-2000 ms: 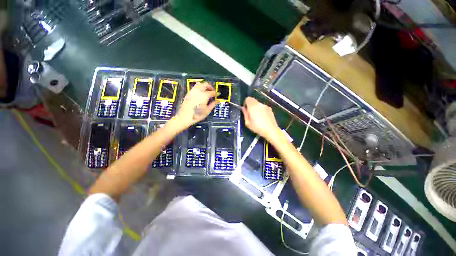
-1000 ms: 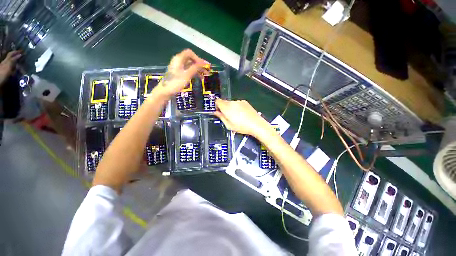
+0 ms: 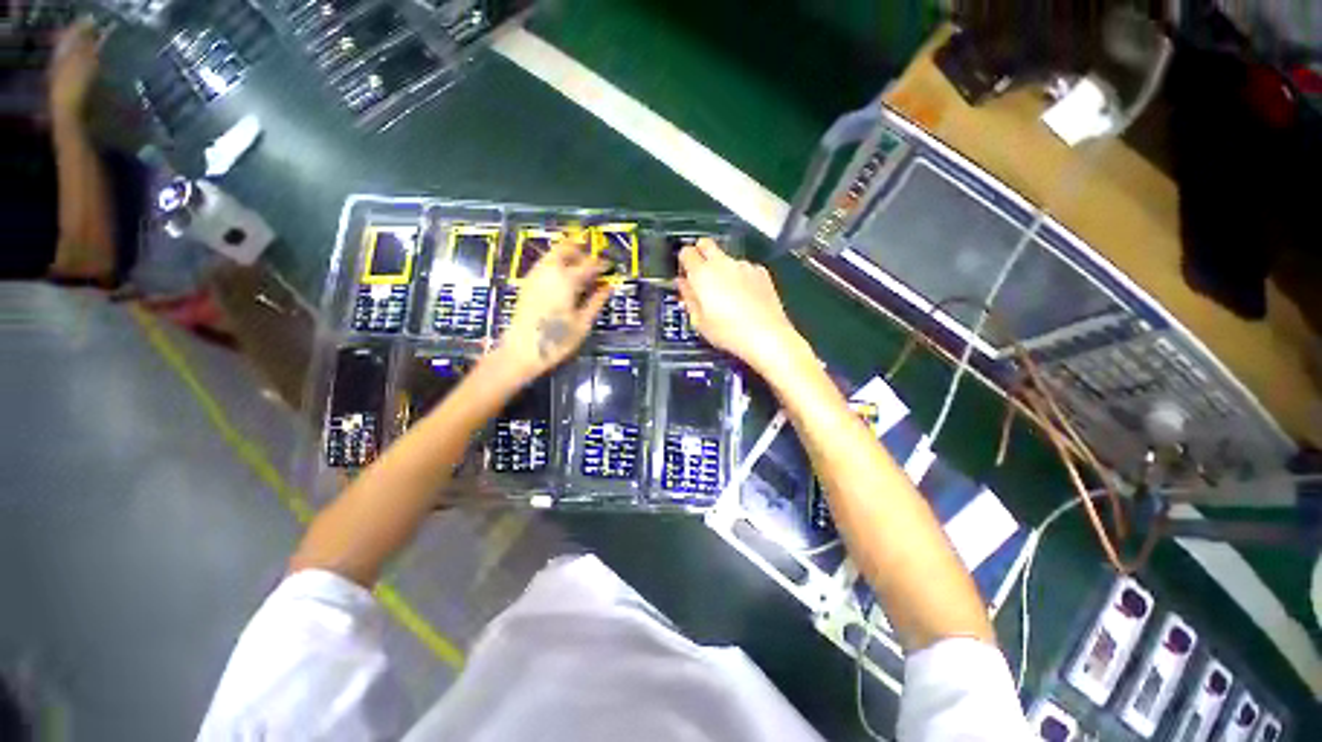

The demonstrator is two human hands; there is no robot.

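A clear blister tray (image 3: 544,500) holds two rows of keypad phones. In the upper row, yellow frames surround several screens, including the fourth phone from the left (image 3: 624,302). My left hand (image 3: 551,307) is at that phone, its fingertips closed on a crumpled yellow frame (image 3: 584,236). My right hand (image 3: 732,297) is over the upper right phone (image 3: 676,316), fingertips together near its dark screen; whether they hold anything is hidden. No yellow shows on the visible part of that phone. The lower-row phones (image 3: 693,435) mostly show bare dark screens.
Right of the tray is a white-railed fixture (image 3: 761,548) with a phone partly behind my right forearm. A large grey tester (image 3: 957,239) with cables stands beyond it. Phones rear side up (image 3: 1113,638) lie lower right. Another person's arm (image 3: 80,189) is upper left; more trays (image 3: 384,65) lie behind.
My left hand has come down from above the upper right phone to the fourth phone. My right hand has moved up from that right phone's keypad to its screen. The camera view has shifted.
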